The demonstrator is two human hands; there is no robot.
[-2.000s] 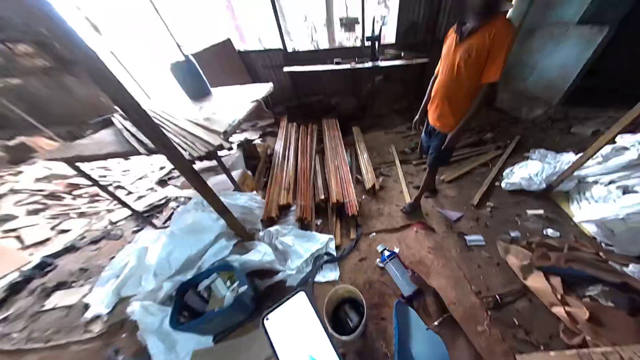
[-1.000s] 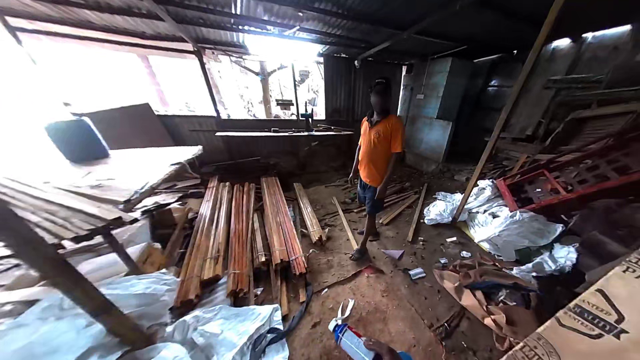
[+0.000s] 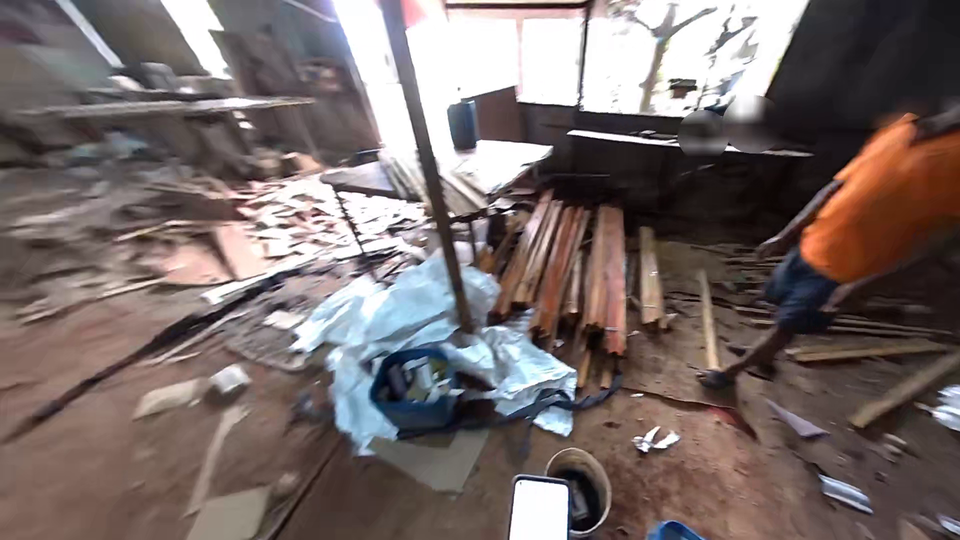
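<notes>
Neither my left hand nor my right hand shows in the view. A smartphone with a bright white screen (image 3: 540,508) stands out at the bottom edge; what holds it is hidden below the frame. Just behind it is a round bucket (image 3: 604,491) with dark contents. Part of a blue plastic object (image 3: 673,531) shows to the right at the bottom edge. Further off, a blue tub (image 3: 411,414) holds several small light and dark items and rests against crumpled white sheeting (image 3: 394,307).
Bundles of reddish wooden strips (image 3: 615,285) lie on the dirt floor behind a leaning wooden pole (image 3: 431,165). A person in an orange shirt (image 3: 874,202) is at the right. A table (image 3: 517,154) stands by the window; wood scraps (image 3: 300,217) cover the ground left.
The view has swung left. The clear bottle with the blue part, and the fingers by it a second ago, are out of sight. The person in orange now leans, legs apart.
</notes>
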